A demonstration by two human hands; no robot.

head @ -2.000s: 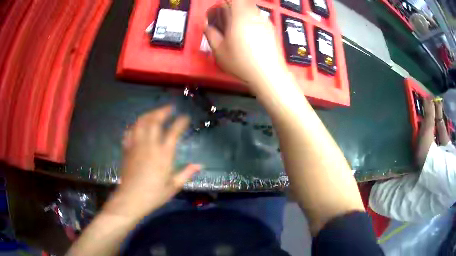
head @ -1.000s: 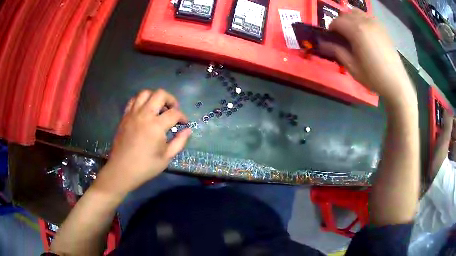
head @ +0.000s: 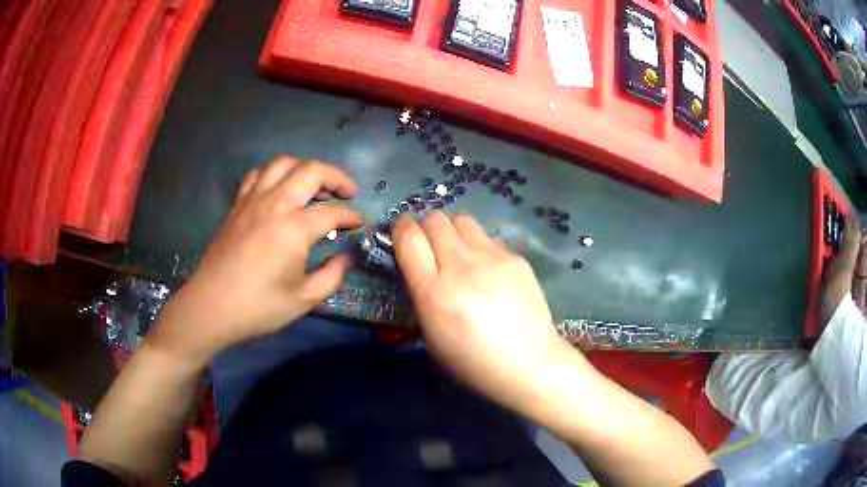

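Note:
A dark device unit (head: pixel 377 249), mostly hidden by fingers, is between my hands just above the bench near its front edge. My right hand (head: pixel 466 276) grips its right side. My left hand (head: pixel 276 247) is curled at its left; whether it holds anything is hidden. Small black plugs (head: pixel 490 178), a few showing white, lie scattered on the dark green mat beyond my hands. The red foam tray (head: pixel 428 81) behind them holds black units with white labels (head: pixel 483 29); one front pocket shows only a white slip (head: pixel 568 48).
A thick red foam stack (head: pixel 86 124) stands at the left. A carton (head: pixel 57 333) with clear plastic bags is below the bench edge. At the right, another person's white sleeve (head: pixel 789 380) and hand reach another red tray (head: pixel 819 247). A red stool (head: pixel 665 385) is below.
My right hand has brought the unit from above the tray down and left to my left hand. The pocket with the white slip is now uncovered.

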